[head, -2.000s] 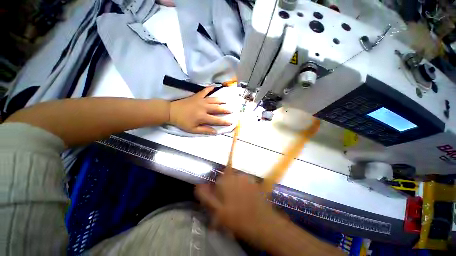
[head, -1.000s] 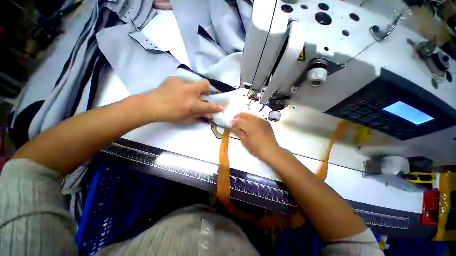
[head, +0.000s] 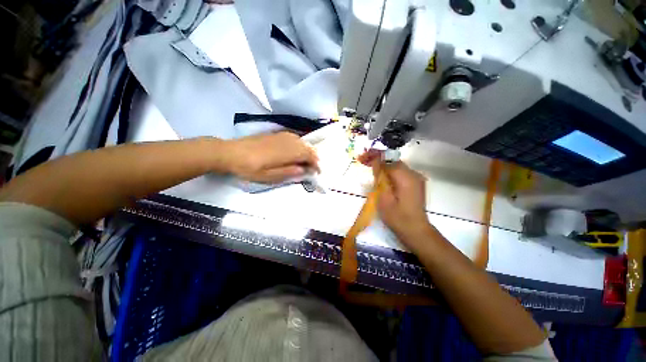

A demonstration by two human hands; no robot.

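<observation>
My left hand holds the light grey fabric piece at the left of the needle, fingers bent on its edge. My right hand is just right of the presser foot, its fingers closed on the orange tape. The tape hangs over the table's front edge and loops back up at the right. A black trim strip lies behind my left hand. The white sewing machine stands over the work. The spot under the needle is washed out by the lamp.
Layered grey and black pieces lie at the left, more grey fabric behind the needle. A ruler strip runs along the front edge. A yellow-handled item and a red item sit far right. A blue basket is below.
My right hand came up from the table's front edge to the fabric, then moved right beside the presser foot with the tape. My left hand moved from flat on the fabric to gripping its edge.
</observation>
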